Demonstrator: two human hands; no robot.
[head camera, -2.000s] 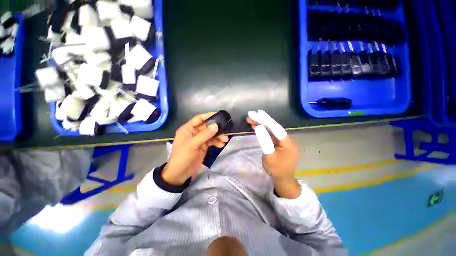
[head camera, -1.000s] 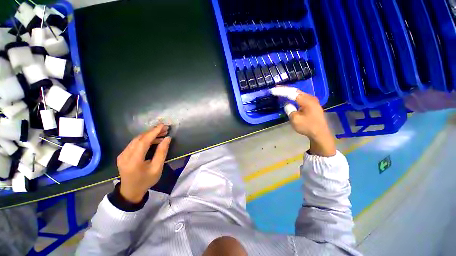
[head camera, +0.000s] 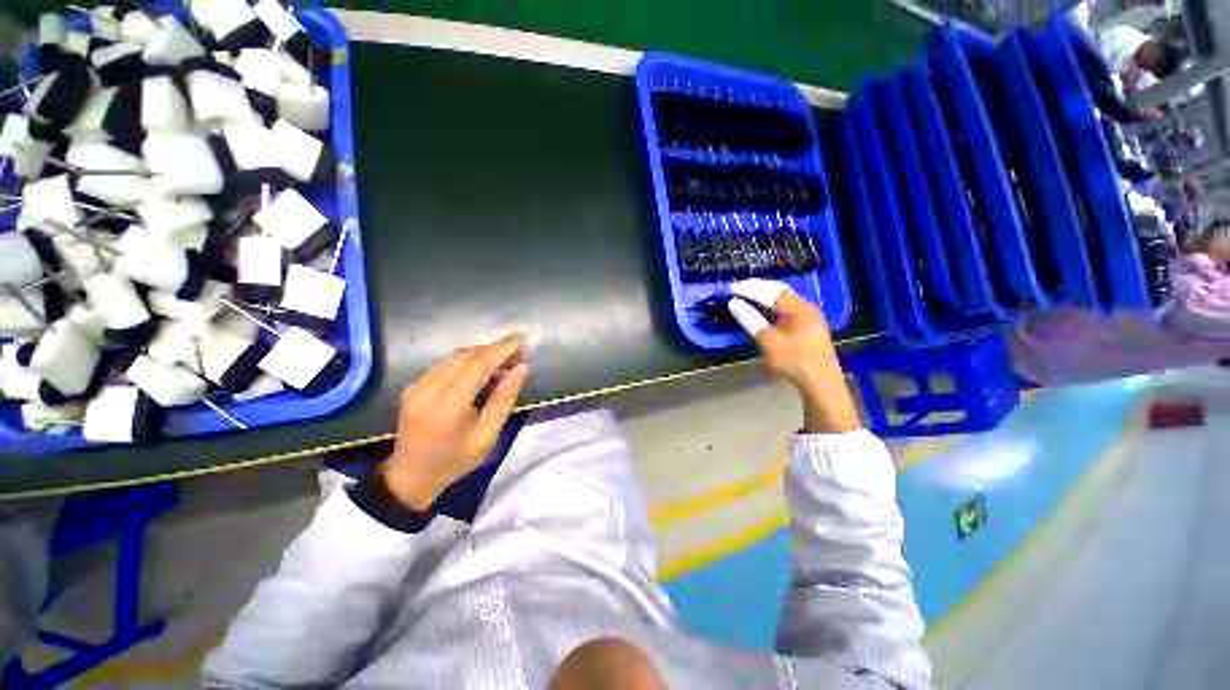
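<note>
My left hand [head camera: 456, 415] is over the bench's front edge, left of centre, fingers bent, thumb apart, nothing seen in it. My right hand [head camera: 799, 348], with white finger cots, reaches into the front of the blue finished-unit tray [head camera: 658, 216]. Its thumb and finger pinch a small black unit [head camera: 712, 311] low in the front space; the fingers partly hide it. Behind it, black units [head camera: 749, 252] stand in rows with thin pale pins. The blue parts tray [head camera: 359, 303] at the left holds a loose heap of black-and-white parts [head camera: 180, 162] with thin leads.
Several blue trays [head camera: 944, 202] lean in a stack right of the finished-unit tray. The dark bench top [head camera: 519, 202] lies between the two trays. Blue stool legs [head camera: 944, 391] show below the bench edge. A person's pink sleeve [head camera: 1198, 303] shows at the far right.
Over the frames, my right hand has moved from in front of me to the finished-unit tray. My left hand has let go of the black unit it held. The view has shifted.
</note>
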